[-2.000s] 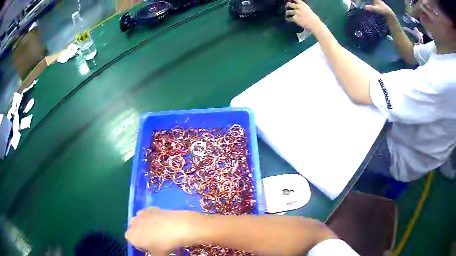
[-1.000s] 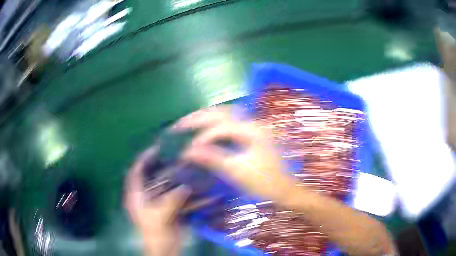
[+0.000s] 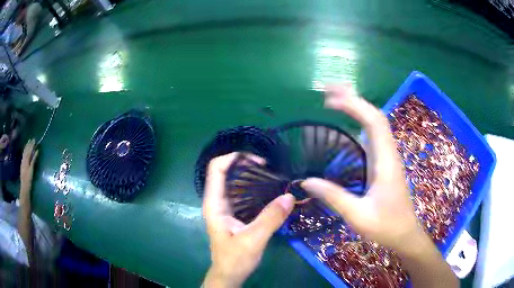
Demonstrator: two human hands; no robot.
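Observation:
A black fan grille (image 3: pixel 256 188) is held up in front of me. A copper trim ring (image 3: pixel 298 192) shows at its hub. My left hand (image 3: pixel 239 225) grips the grille's left side, its thumb at the ring. My right hand (image 3: pixel 375 185) is at the right side, its thumb tip touching the ring and its other visible fingers stretched up and apart, blurred. The blue parts bin (image 3: pixel 486 154), full of loose copper rings, is at right, partly behind my right hand. More dark grilles (image 3: pixel 236 138) lie behind the held one.
Ringed grilles (image 3: pixel 121 154) overlap on the green bench (image 3: pixel 186 101) at left. Loose rings (image 3: pixel 62 211) lie further left, near another person's arm (image 3: pixel 26 174). A white oval part (image 3: pixel 463 256) and a white board (image 3: pixel 499 219) are at the right edge.
The view has swung left, bringing the ringed grilles into sight. My right hand has left the bin. Both hands are now at the held grille, with a ring at its hub.

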